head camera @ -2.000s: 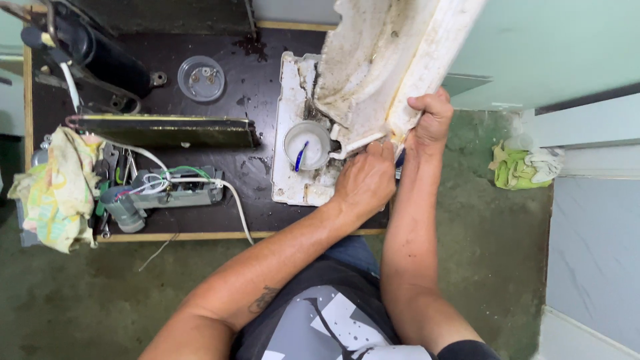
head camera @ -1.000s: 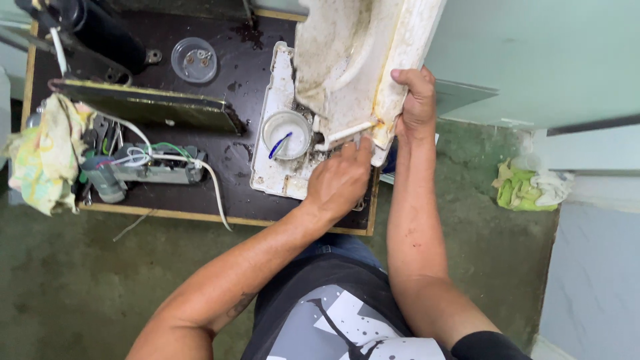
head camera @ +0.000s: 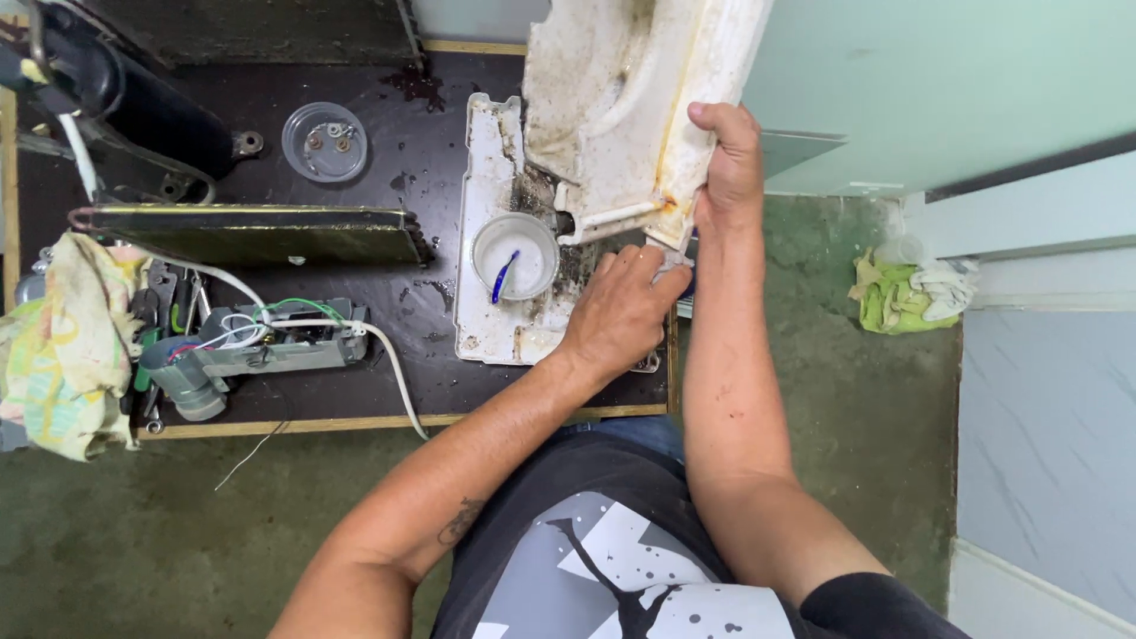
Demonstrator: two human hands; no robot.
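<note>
My right hand (head camera: 729, 164) grips the right edge of a large, dirty white plastic housing part (head camera: 630, 115), holding it raised and tilted above the table. Rust-coloured stains run along this part. At its lower corner, my left hand (head camera: 626, 306) pinches a small greyish-white piece (head camera: 672, 257), perhaps cloth; its kind is unclear. Under the raised part lies a grimy white plastic panel (head camera: 485, 177) on the dark tabletop. A clear round tub (head camera: 537, 280) stands on that panel, with whitish contents and a blue-handled brush (head camera: 503, 277) in it.
Left on the table (head camera: 417, 390) are a finned heat exchanger (head camera: 266, 235), a grey electrical assembly with wires (head camera: 275, 346), hand tools (head camera: 164, 302) and a stained cloth (head camera: 75, 346). Further back are a tub of nuts (head camera: 324, 142) and a black cylinder (head camera: 151, 106). Rags (head camera: 914, 288) lie at right.
My left hand stays at the lower corner of the housing part, and my right hand keeps its grip on the edge. The raised part has shifted and tilted slightly.
</note>
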